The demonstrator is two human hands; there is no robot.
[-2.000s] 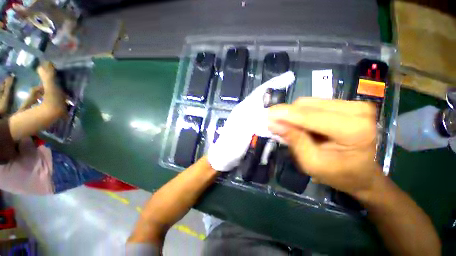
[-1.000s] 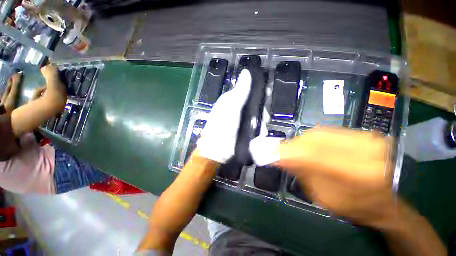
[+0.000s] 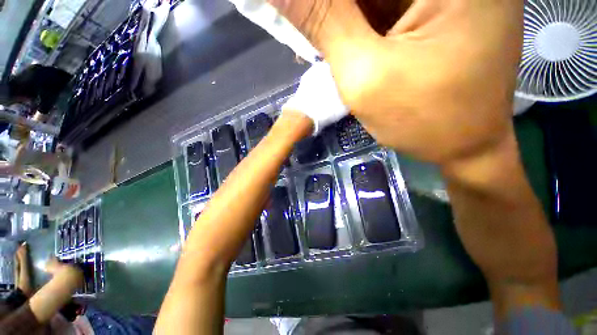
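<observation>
My left hand (image 3: 319, 98), in a white glove, is raised over the far edge of the clear tray (image 3: 409, 247). Its fingers are hidden behind my right hand. My bare right hand (image 3: 419, 85) is large and blurred close to the camera, its fingertips cut off by the top edge. Whether either hand holds anything cannot be seen. A white strip (image 3: 278, 26) shows beside them at the top; glove or cloth, I cannot tell. Black phones (image 3: 376, 203) lie in the tray pockets, several plain side up. One with a keypad (image 3: 355, 135) shows partly under my right hand.
A white desk fan (image 3: 556, 42) stands at the upper right. A stack of glossy black trays (image 3: 108, 72) lies at the upper left beyond the grey strip (image 3: 216, 85). Another phone tray (image 3: 80, 239) and a person's hand (image 3: 59, 280) are at the left on the green bench (image 3: 141, 216).
The view has turned, and the fan and black stack have come into sight. Both hands have moved up from the near tray phones to its far side, closer to the camera.
</observation>
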